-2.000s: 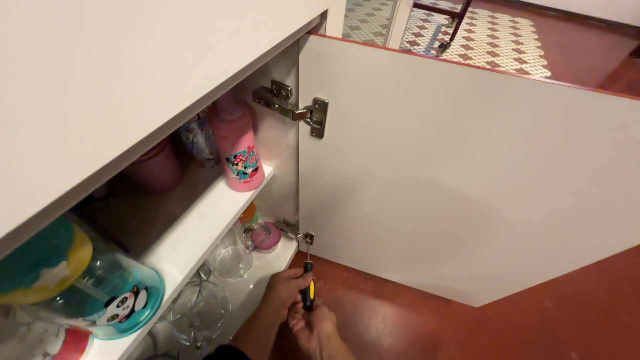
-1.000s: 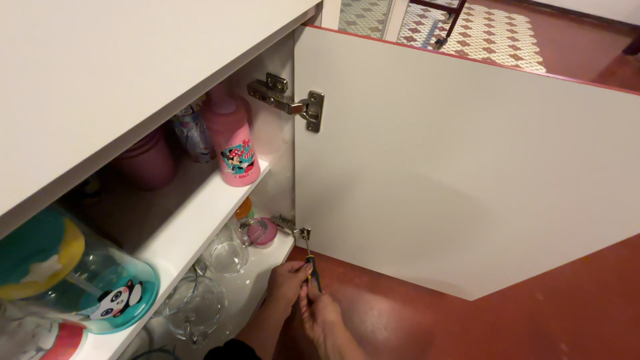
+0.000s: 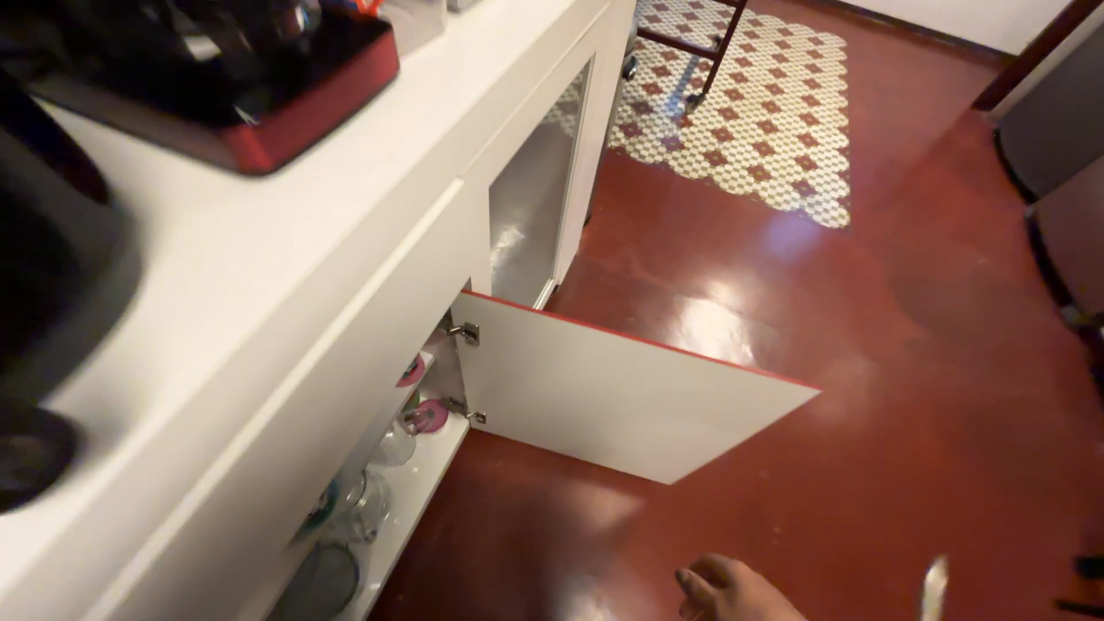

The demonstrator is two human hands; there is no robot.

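What looks like my right hand (image 3: 729,588) is at the bottom edge, over the red floor, with its fingers loosely curled. The frame cuts it off, and no held object shows in it. My left hand is out of view. Right of the visible hand is a blurred, pale, narrow object (image 3: 934,588) that I cannot identify. The white cabinet door (image 3: 604,388) with a red edge stands open. An upper metal hinge (image 3: 467,332) and a lower metal hinge (image 3: 477,417) are at its cabinet side. The screwdriver is not recognizable in this view.
The white countertop (image 3: 345,164) carries a black and red appliance (image 3: 319,112). Glassware (image 3: 366,504) and a pink item (image 3: 429,417) sit on the lower shelf (image 3: 423,483). A patterned mat (image 3: 750,121) lies beyond the door, with a dark-framed wheeled stand (image 3: 720,52) over it.
Both hands were at the lower hinge with a black and yellow screwdriver; now one hand shows, away from the hinge. The view has pulled back and up, showing the countertop.
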